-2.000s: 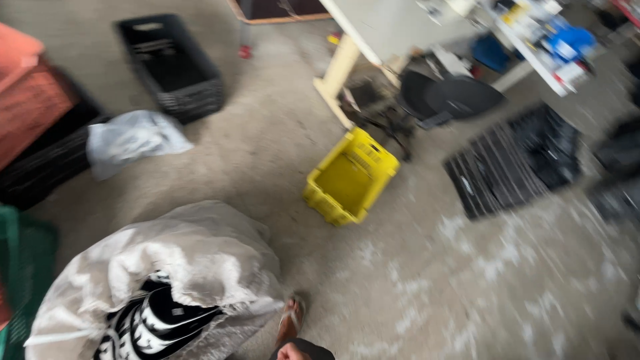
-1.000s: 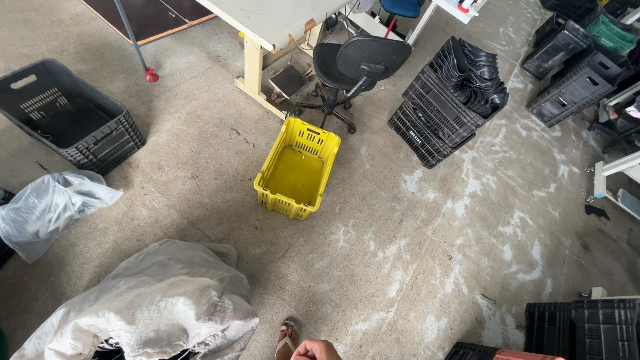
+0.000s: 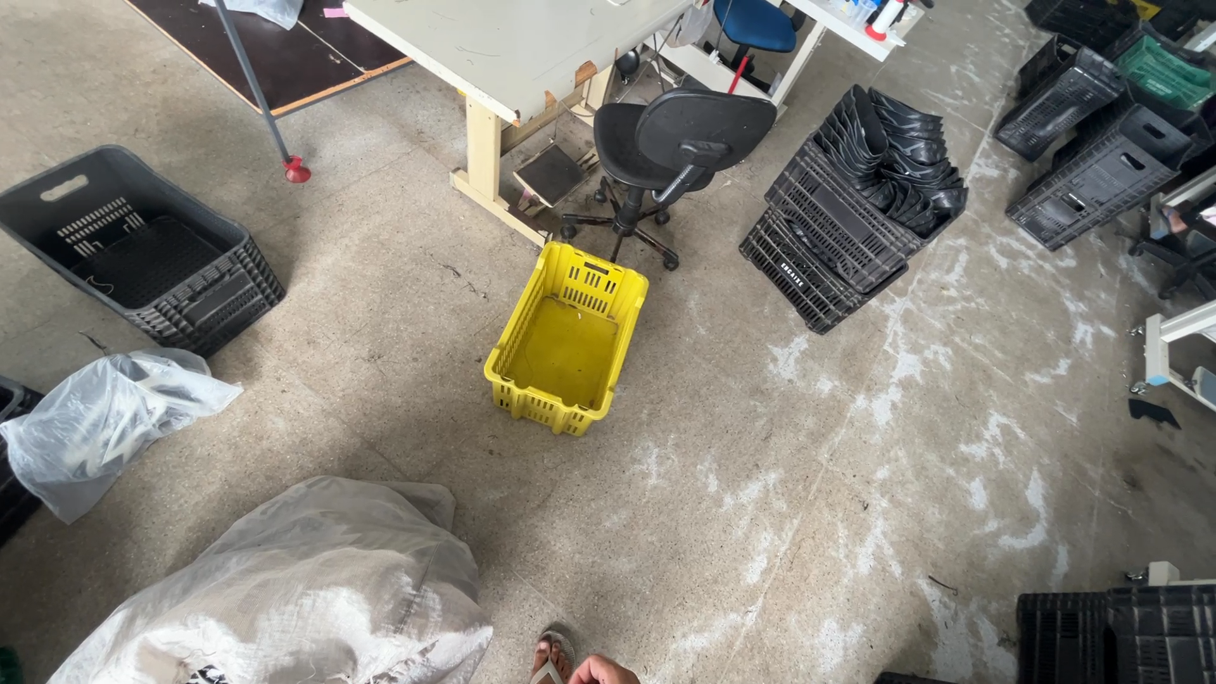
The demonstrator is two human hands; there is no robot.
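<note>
One hand (image 3: 604,670) shows at the bottom edge, only its knuckles and curled fingers in view; whether it is my left or my right I cannot tell, nor whether it holds anything. Beside it is a foot in a flip-flop sandal (image 3: 553,655). To its left a large whitish sack (image 3: 313,579) stands on the floor, with a bit of black-and-white material at its opening. Ahead lies an empty yellow plastic crate (image 3: 568,351), open side up, in front of a black swivel chair (image 3: 703,138).
Stacked black crates (image 3: 826,228) holding black molded pieces stand right of the chair. A black crate (image 3: 190,285) and a clear plastic bag (image 3: 114,418) are at left. A worn table (image 3: 475,43) stands behind. More black crates (image 3: 1107,636) are at lower right.
The view has swung to the right and lower from the sack since two seconds ago. The sack's black-and-white contents, plain then, are now mostly out of view. The yellow crate stays beside the chair.
</note>
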